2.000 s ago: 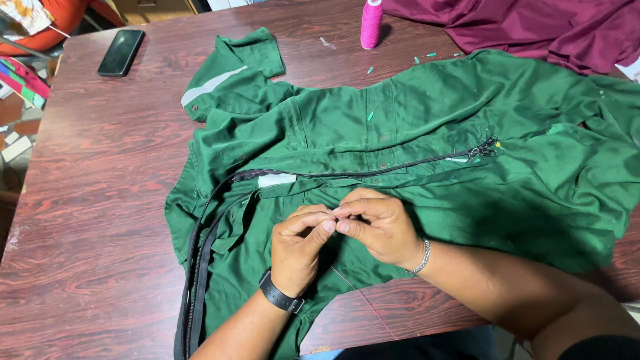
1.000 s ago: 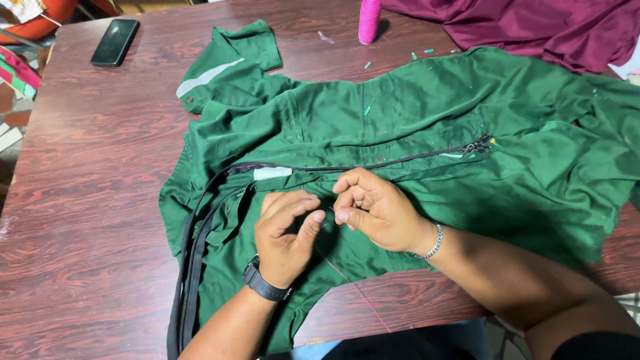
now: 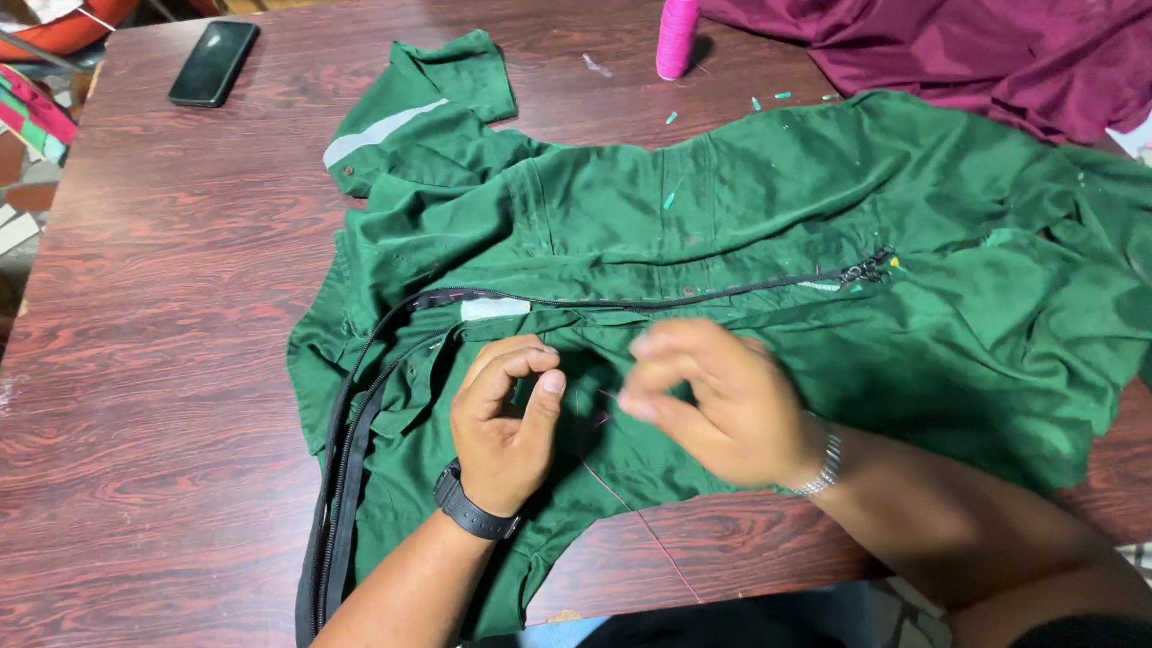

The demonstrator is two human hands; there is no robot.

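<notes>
A green garment (image 3: 612,198) lies spread over the wood-grain table, with a long black zipper (image 3: 337,450) running along its opening and off its left side. Pink basting stitches show on the zipper tape. My left hand (image 3: 513,414), with a black watch, is above the garment, thumb near the curled fingers; whether it pinches something fine cannot be told. My right hand (image 3: 720,396), blurred and wearing a silver bracelet, is to its right, thumb and fingertips close to a thin pink thread (image 3: 639,517) that trails down toward the table edge. A needle cannot be made out.
A pink thread spool (image 3: 675,40) stands at the back, near a maroon cloth (image 3: 936,54) at the back right. Small green pins (image 3: 756,103) lie beside the garment. A black phone (image 3: 214,63) rests at the back left. Metal zipper parts (image 3: 868,268) lie on the garment.
My hands, touching at the fingertips two seconds ago, are now apart, with the right hand farther to the right.
</notes>
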